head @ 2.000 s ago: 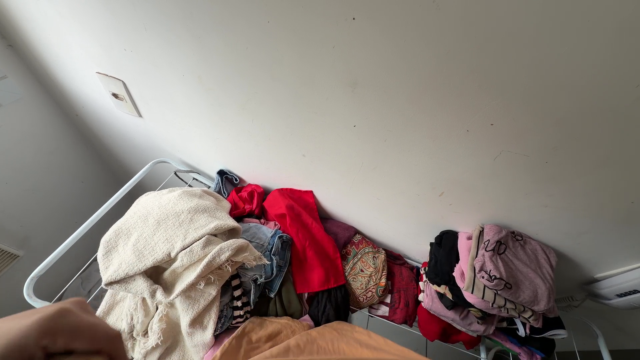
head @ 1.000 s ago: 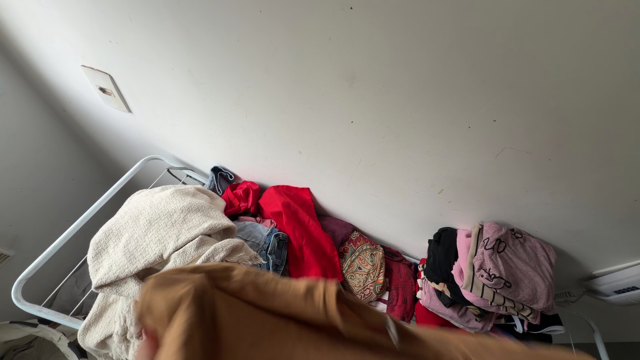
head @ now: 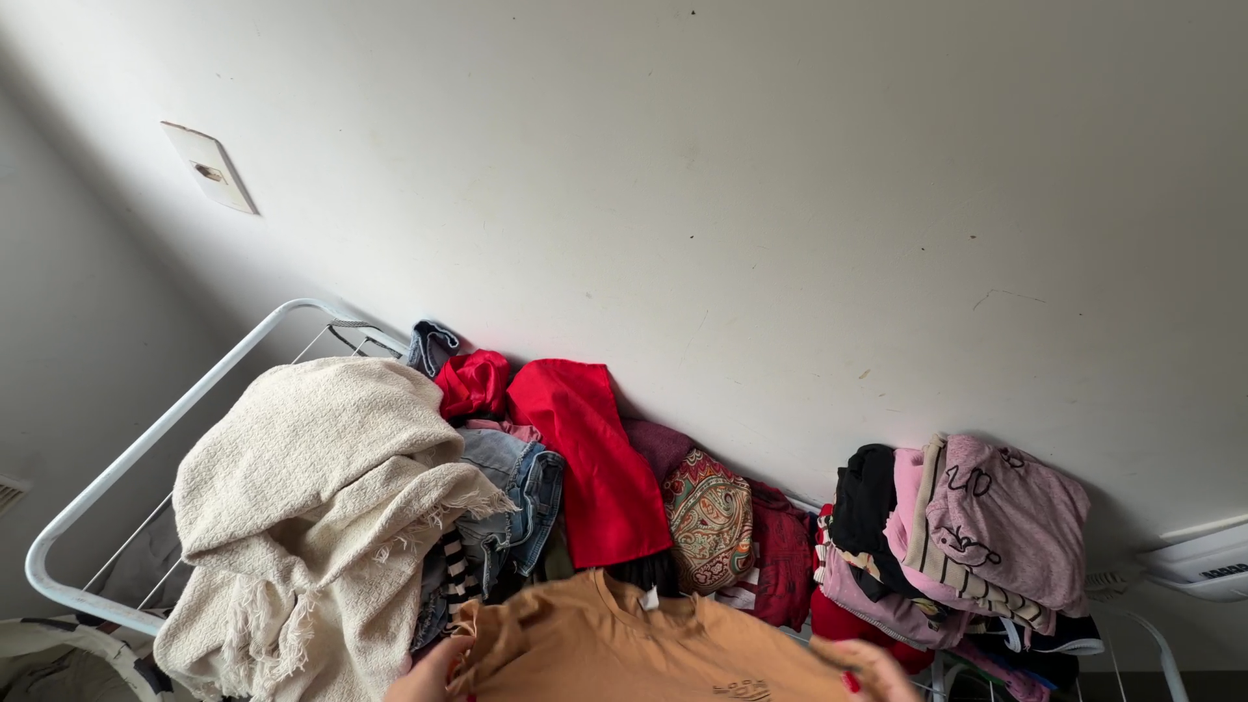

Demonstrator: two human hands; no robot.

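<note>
A tan-orange T-shirt (head: 624,643) with a small dark print is spread at the bottom of the head view, its collar toward the rack. My left hand (head: 431,673) grips its left shoulder edge. At its right side, my right hand (head: 868,671), with red nail polish, holds the other shoulder edge, slightly blurred. Just beyond the shirt lie a cream fringed blanket (head: 312,468), denim shorts (head: 517,487), a red cloth (head: 595,468) and a paisley-patterned cloth (head: 710,517). The shirt's lower part is out of view.
A white metal drying rack (head: 166,424) stands against the wall and bears the clothes. Folded pink garments (head: 1014,517) are stacked on its right part, beside a black garment (head: 863,507). A wall plate (head: 210,168) is at upper left, a white device (head: 1204,561) at far right.
The tan-orange shirt, bunched and partly raised across the bottom a second ago, now shows spread between both hands with its collar visible. My right hand has come into view.
</note>
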